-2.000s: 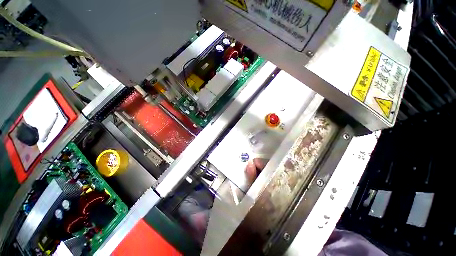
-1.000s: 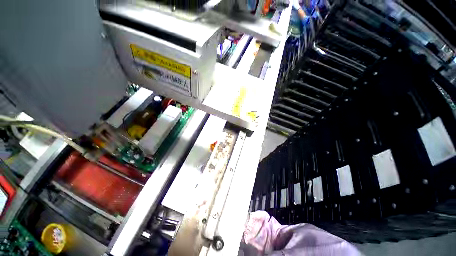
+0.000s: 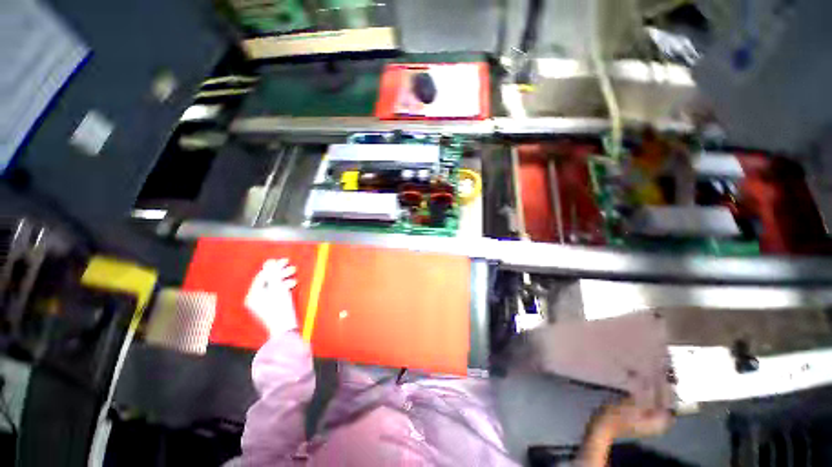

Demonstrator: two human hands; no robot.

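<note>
A green power board (image 3: 388,182) with silver bars and dark reddish coils lies across the conveyor rails (image 3: 365,242) at centre left. My left hand (image 3: 273,294), in a white glove, is over the left part of the orange-red mat (image 3: 401,306), beside its yellow stripe. Its fingers are slightly bent and nothing shows in it. My right hand (image 3: 631,418), bare and blurred, is at the lower edge of a pale flat cover (image 3: 602,356) at lower right. Whether its fingers grip the cover is unclear.
A second green board (image 3: 675,219) lies between the rails at right, partly behind blurred machine parts. The yellow tub (image 3: 469,187) is beside the first board. A mouse (image 3: 424,88) sits on the far red-edged mat (image 3: 388,102). A dark cabinet stands left.
The view has swung left from the warning-labelled machine to the mat and first board. My gloved left hand now shows over the mat. My bare right hand shows at the cover's lower edge.
</note>
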